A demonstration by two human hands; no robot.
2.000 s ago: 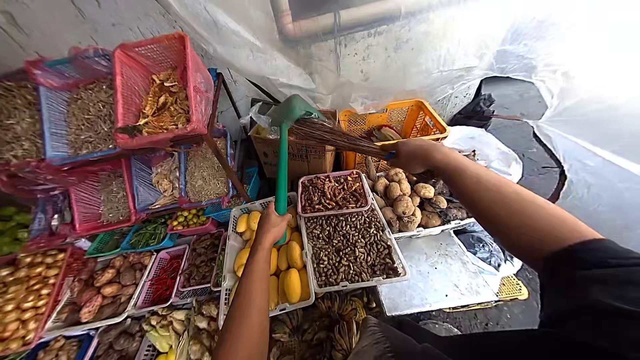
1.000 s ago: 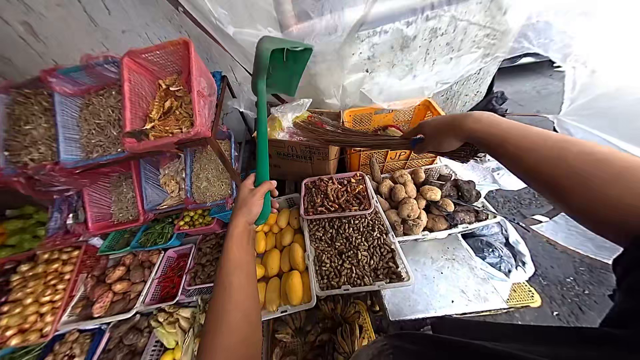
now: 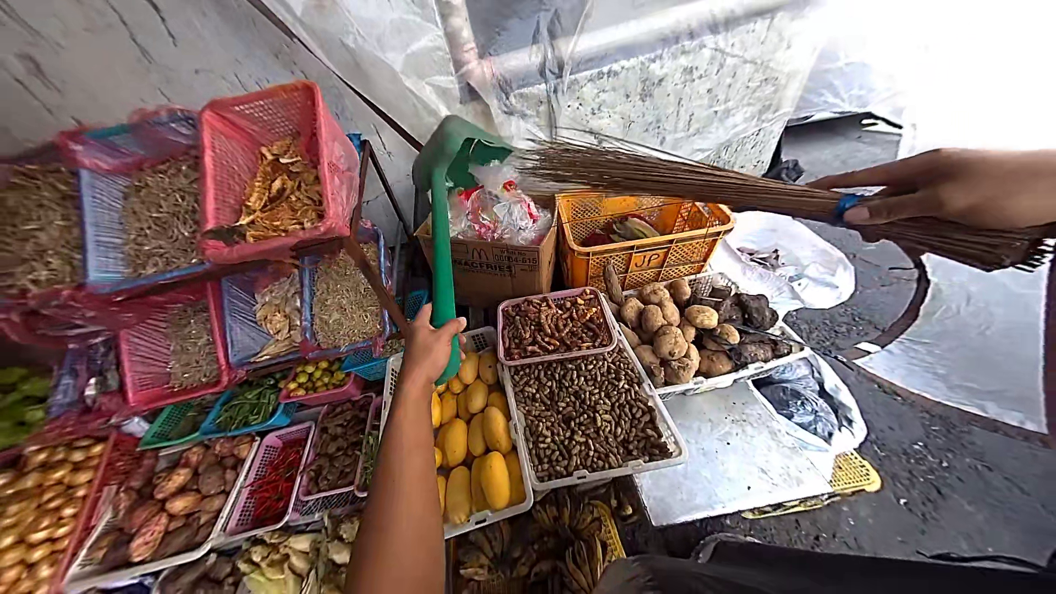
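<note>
My left hand (image 3: 433, 342) is closed around the handle of a green plastic dustpan (image 3: 443, 239), held upright with its scoop at the top, over a tray of yellow mangoes (image 3: 478, 437). At the right, my right hand (image 3: 961, 194) grips a stick broom (image 3: 701, 181) near its blue binding. The broom lies roughly level in the air, its thin bristle tips pointing left toward the dustpan's scoop. Beneath the broom are an orange plastic crate (image 3: 639, 260) and a tray of potatoes (image 3: 672, 330). Some fingers of my right hand are hidden behind the broom.
Baskets of dried fish (image 3: 285, 194) stand stacked at the left. Trays hold turmeric-like roots (image 3: 554, 324), small brown shelled goods (image 3: 586, 412) and red chilies (image 3: 275, 478). A cardboard box (image 3: 495, 268) stands behind. Clear plastic sheeting (image 3: 652, 82) hangs at the back; a metal sheet (image 3: 734, 450) lies right.
My right hand and the broom have moved right, away from above the potatoes. The dustpan rose, then came down somewhat between one second ago and now.
</note>
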